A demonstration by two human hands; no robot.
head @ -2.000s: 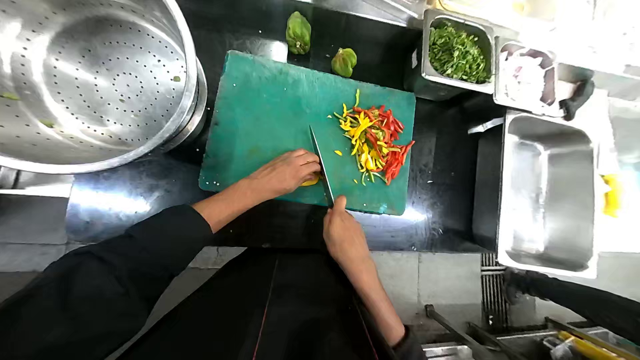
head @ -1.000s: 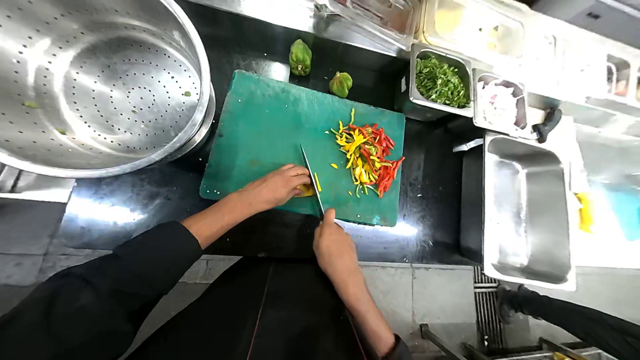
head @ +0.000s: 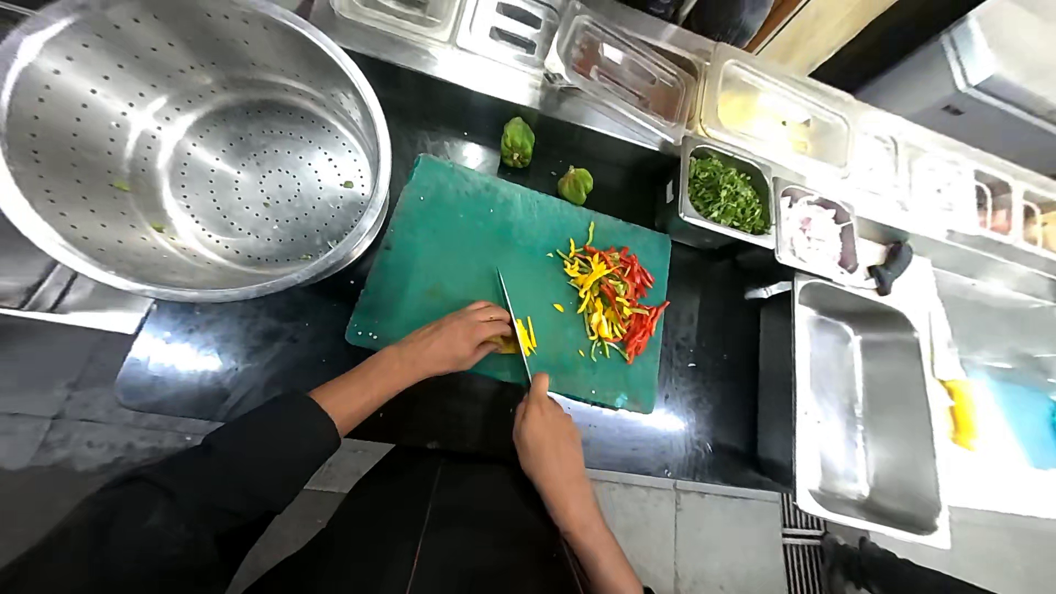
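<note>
My left hand [head: 456, 337] presses a yellow bell pepper piece [head: 505, 345] onto the green cutting board [head: 462, 235] near its front edge, fingertips curled beside the blade. My right hand [head: 548, 425] grips the handle of a kitchen knife [head: 513, 318], whose blade points away from me across the board, close to the left fingers. Several thin yellow strips [head: 526, 336] lie just right of the blade. Farther right on the board is a loose pile of cut red and yellow pepper strips [head: 612, 297]. The knife handle is mostly hidden in my hand.
A large steel colander [head: 375, 157] stands left of the board. Two green pepper pieces [head: 517, 143] [head: 575, 186] lie beyond it. Containers of chopped green herbs [head: 728, 194] and chopped onion [head: 815, 231] stand at right, near a deep steel pan [head: 862, 412]. A dark-clothed limb shows at lower right.
Yellow strips now lie separate just right of the blade, where one second ago fewer showed. Both hands stay at the board's front edge, and the view has shifted.
</note>
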